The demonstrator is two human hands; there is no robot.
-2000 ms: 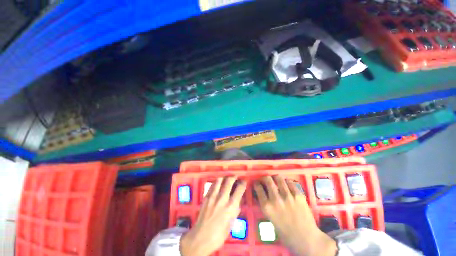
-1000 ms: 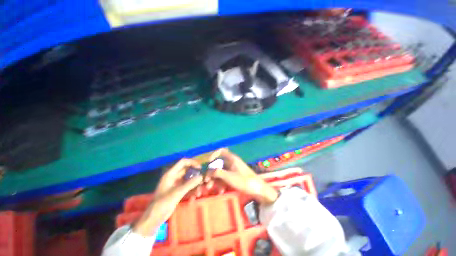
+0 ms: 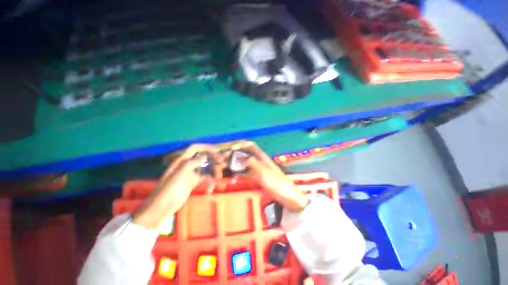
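My left hand (image 3: pixel 186 170) holds a small dark watch head (image 3: pixel 205 162) above the back edge of the orange-red compartment tray (image 3: pixel 216 245). My right hand (image 3: pixel 253 167) holds another watch head (image 3: pixel 239 160), greyish white on its face, close beside it. Two pockets below my hands are bare. In the row nearer me, lit watch screens glow yellow (image 3: pixel 206 265) and blue (image 3: pixel 242 263), beside a dark unit (image 3: pixel 277 253). A grey unit (image 3: pixel 272 214) lies partly behind my right wrist. My sleeves cover parts of the tray's sides.
A green shelf (image 3: pixel 167 117) with a blue edge runs behind the tray, bearing a black strap harness (image 3: pixel 276 67) and silvery strips (image 3: pixel 120 92). A tray of dark units (image 3: pixel 412 67) sits upper right. A blue stool (image 3: pixel 404 225) stands right, with a red floor box (image 3: pixel 490 210) beyond.
Both hands went from over the tray's pockets to its back edge, each lifting a watch head. In the last second the units tilted apart slightly. The view swung right and down.
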